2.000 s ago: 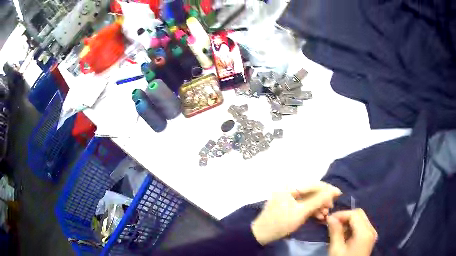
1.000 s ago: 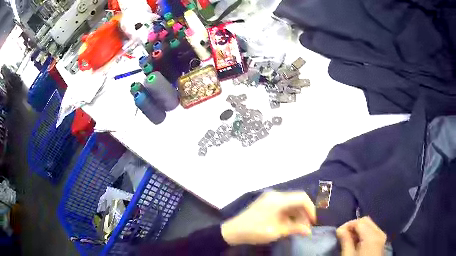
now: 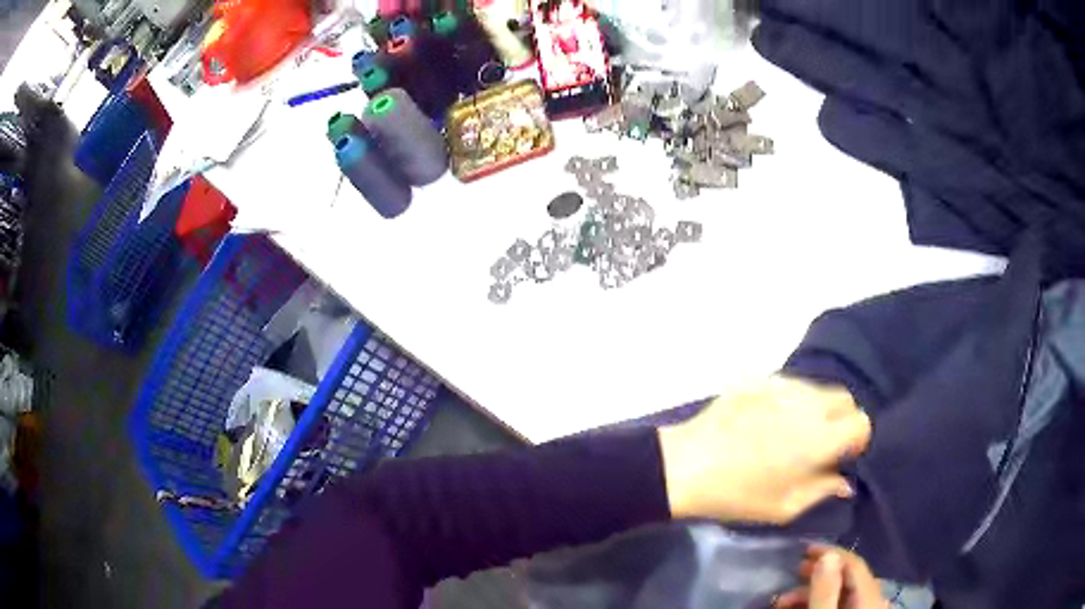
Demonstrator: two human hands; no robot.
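The navy garment (image 3: 916, 369) spreads over the table's right edge and the lap, with lighter grey-blue lining (image 3: 714, 569) turned up below my hands. My left hand (image 3: 767, 452), in a dark sleeve from the lower left, has its fingers curled on the navy cloth. My right hand (image 3: 839, 581) is at the bottom edge, partly cut off, its fingertips pinched at the cloth beside the lining. No needle or metal plate shows at my fingers. Small square metal fasteners (image 3: 619, 238) lie scattered on the white table (image 3: 440, 321), with longer metal plates (image 3: 720, 137) piled beyond.
A round dark disc (image 3: 564, 206) lies by the squares. Behind are a tin of metal pieces (image 3: 500, 131), a red printed box (image 3: 572, 60), grey thread cones (image 3: 407, 140) and a blue pen (image 3: 321, 94). A blue basket (image 3: 179, 393) stands left below the table edge. More navy cloth (image 3: 952, 107) lies at upper right.
My left hand has moved right and up over the cloth, and its sleeve shows more. My right hand is lower. The silver plate seen one second ago is hidden. The view has tilted down.
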